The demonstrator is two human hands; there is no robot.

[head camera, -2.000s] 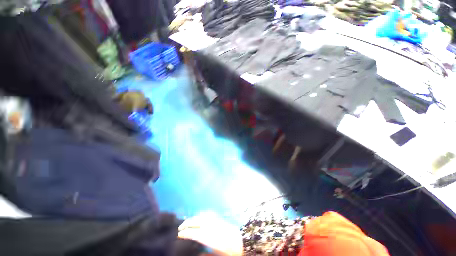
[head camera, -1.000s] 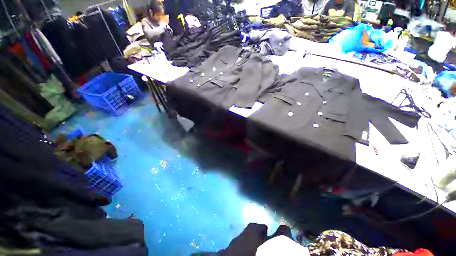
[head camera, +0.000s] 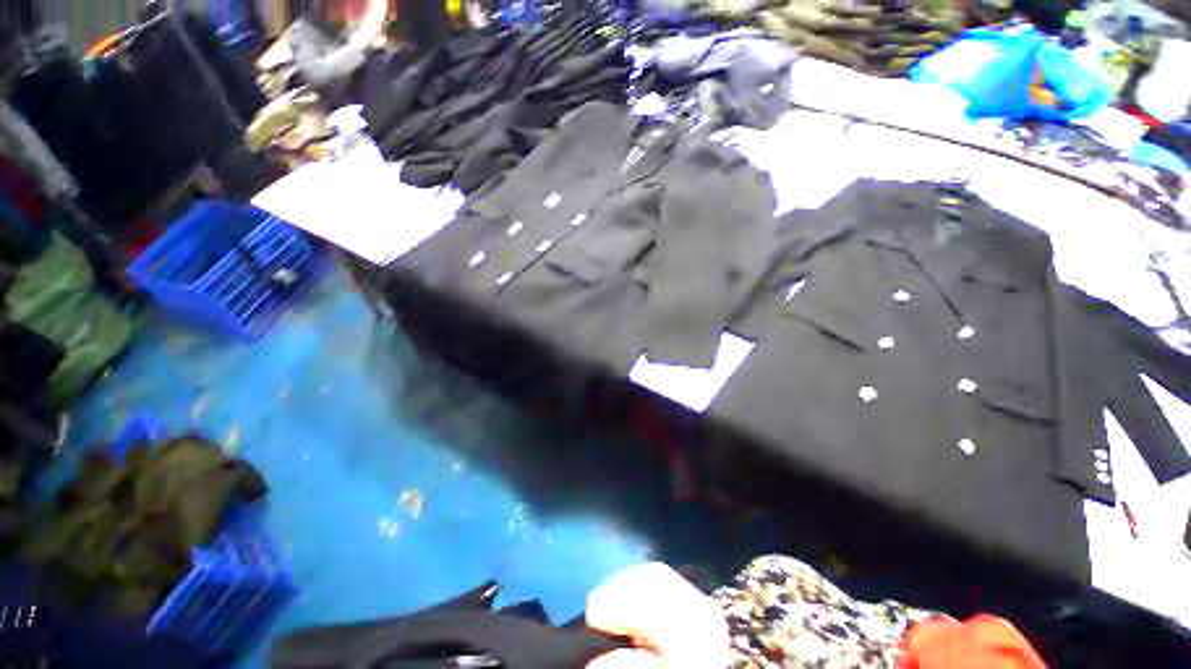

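Observation:
My right hand [head camera: 653, 612], overexposed white and cut off by the bottom edge, is closed at the end of a patterned sleeve with orange-red beyond it. It grips a black garment [head camera: 444, 636] that stretches left along the bottom edge; most of it is out of the picture. My left hand is not in view. A black double-breasted coat [head camera: 810, 405] lies front up on the white table, with two rows of pale buttons. A second such coat [head camera: 562, 255] lies beside it to the left, its sleeve folded across.
A long white table [head camera: 353, 203] runs from upper left to lower right, with piled dark garments [head camera: 496, 85] and a blue bag [head camera: 999, 72]. Blue crates [head camera: 216, 268] and a brown-green heap [head camera: 150, 523] stand on the blue floor at left. Dark garments hang behind.
The view has swung from the aisle toward the table, so the two coats look larger and closer. The hand and black garment stay at the bottom edge. The person seen behind the table is out of view.

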